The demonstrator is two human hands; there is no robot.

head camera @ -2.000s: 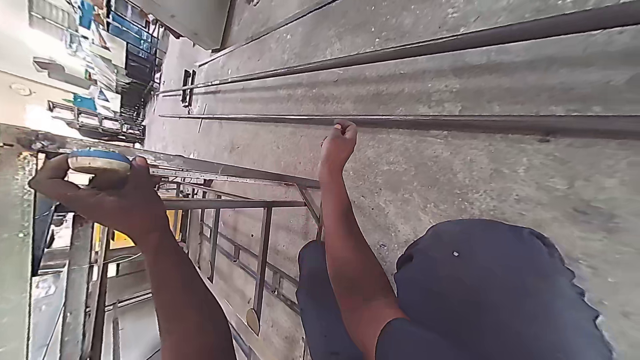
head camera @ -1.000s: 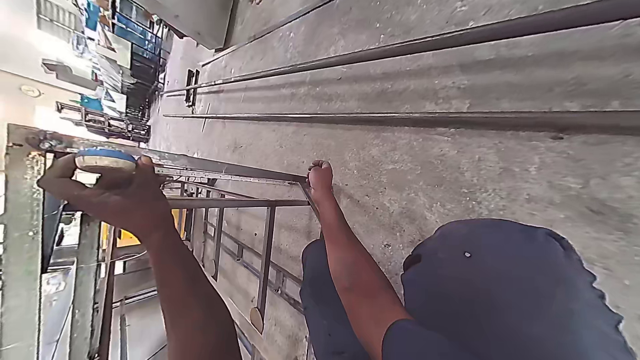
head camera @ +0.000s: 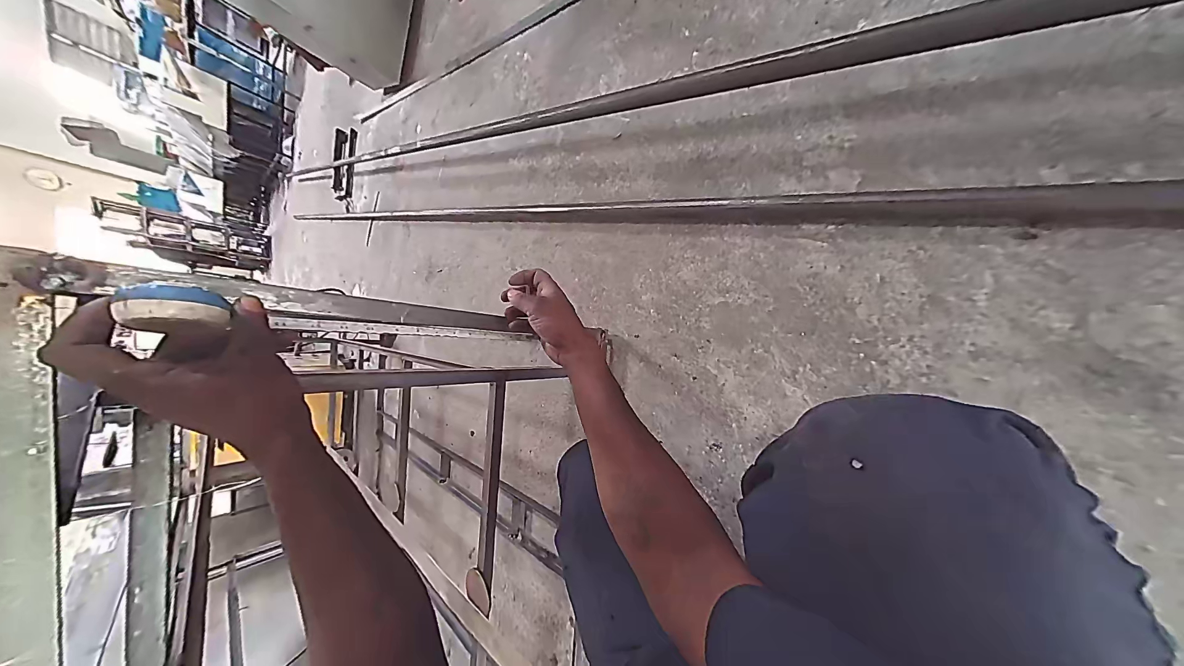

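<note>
My left hand (head camera: 199, 370), at the left, grips a round disc-like thing (head camera: 172, 308) with a blue top and a pale, worn side; its exact kind is unclear. It is held beside the upper bar of a metal frame (head camera: 398, 310). My right hand (head camera: 546, 313) is at the near end of that bar, its fingers curled. Whether it touches the bar or holds something small cannot be told. Below both hands, thin uprights (head camera: 492, 472) of the metal frame show, with a small round plate (head camera: 477, 590) near the foot of one.
Long metal bars (head camera: 721, 205) lie across the concrete floor (head camera: 925, 305). My knee in dark cloth (head camera: 916, 527) is at the lower right. A thick pale metal post (head camera: 28, 481) stands at the left edge. Racks and stacked goods (head camera: 231, 120) are at the upper left, with a wall clock (head camera: 43, 178).
My right hand was over the floor by the nearest long bar, then moved down to the end of the frame's bar. The left hand keeps its hold on the round thing.
</note>
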